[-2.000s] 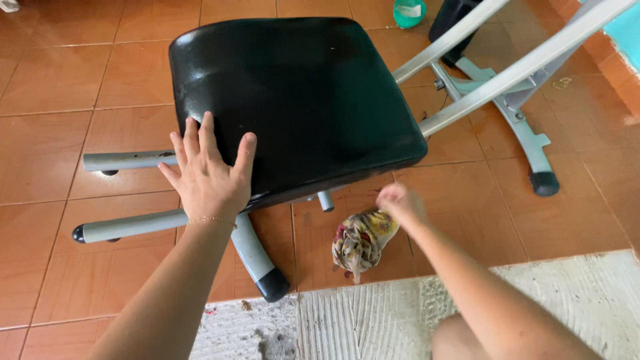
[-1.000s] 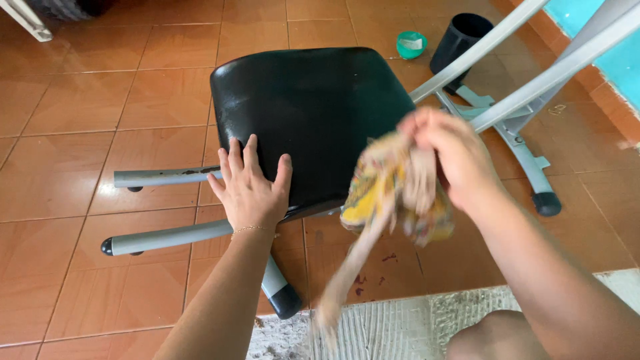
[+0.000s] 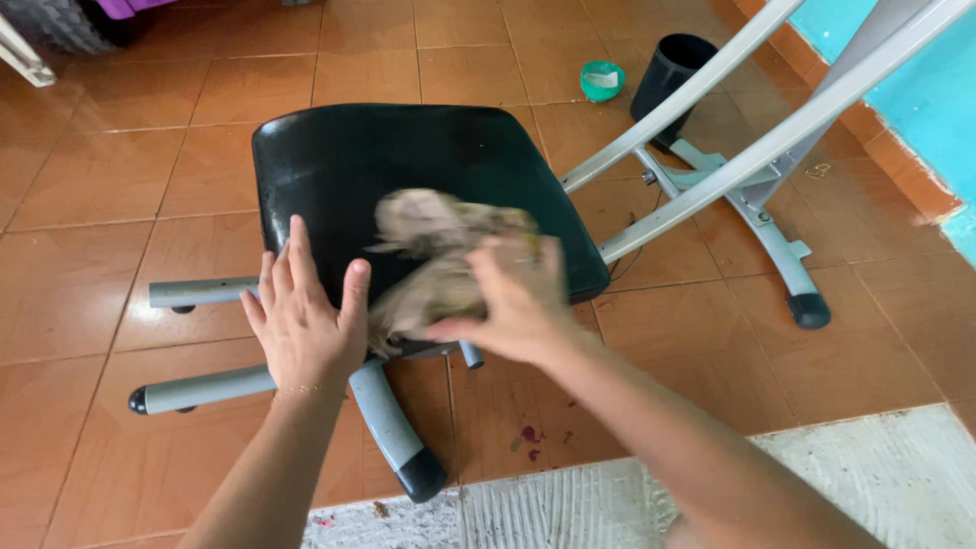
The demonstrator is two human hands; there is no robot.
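My left hand [image 3: 309, 316] rests flat with fingers spread on the near left edge of a black padded seat [image 3: 404, 152], holding nothing. A patterned cloth [image 3: 438, 236], blurred by motion, lies bunched against the seat's right part under my right hand [image 3: 518, 293], which grips it. The seat is mounted on a grey metal exercise-machine frame [image 3: 709, 183], whose bars run up to the right. Grey tubes with black end caps stick out at the left and below the seat.
On the tiled floor behind stand a green bowl [image 3: 602, 81] and a black cylindrical container [image 3: 663, 84]. A tyre [image 3: 61, 23] is at the upper left, a turquoise wall [image 3: 930, 99] at the right. Dark red spots [image 3: 531, 435] mark the floor near a rough pale strip [image 3: 549, 503].
My right hand has brought the cloth up from the floor in front of the seat onto the seat's surface. My left hand stays at the seat's near left edge.
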